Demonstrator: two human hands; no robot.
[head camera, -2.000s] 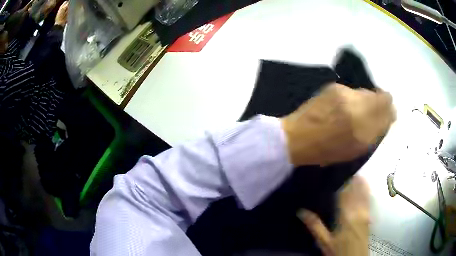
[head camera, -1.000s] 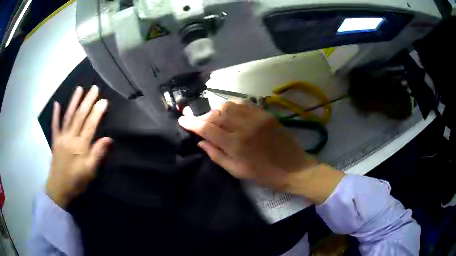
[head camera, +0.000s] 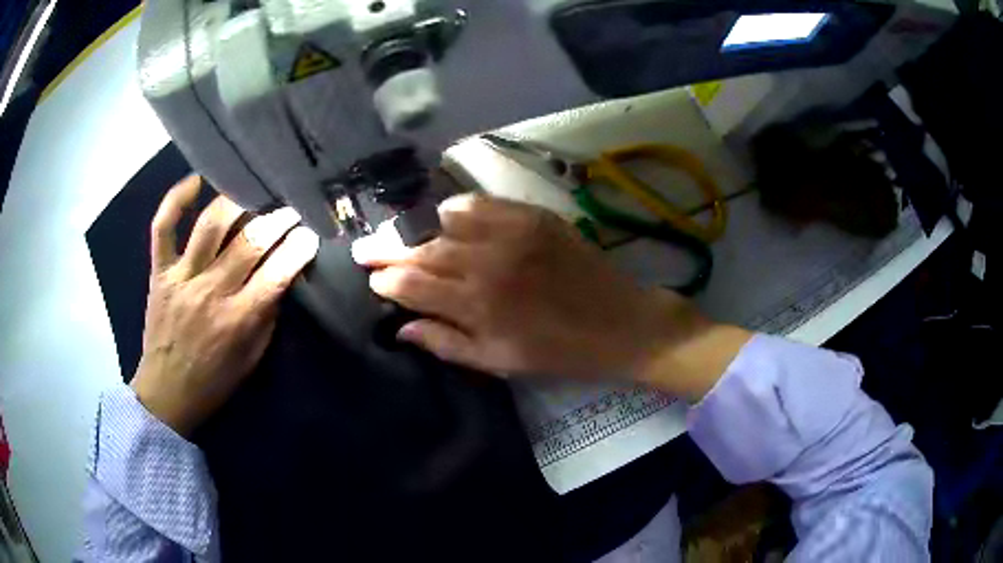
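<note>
The black garment panel (head camera: 330, 407) lies on the white table under the sewing machine head (head camera: 253, 99) and hangs over the front edge. The presser foot and needle (head camera: 350, 209) are in bright light. My left hand (head camera: 215, 297) lies on the panel left of the needle, fingertips close to it, pressing the cloth. My right hand (head camera: 528, 291) is right of the needle, thumb and fingers on the cloth edge beside the small dark edge guide (head camera: 418, 224). The cloth under my right fingers is partly hidden.
Scissors with yellow and green handles (head camera: 660, 203) lie right of the needle. A brown fuzzy pad (head camera: 825, 181) is further right. The printed ruler (head camera: 599, 416) runs along the front table edge. The machine arm with a lit display (head camera: 774, 31) spans the top.
The view has swung from the open table to the machine. Since a second ago, my left hand has moved right towards the needle and its fingers have bent. My right hand stays beside the needle.
</note>
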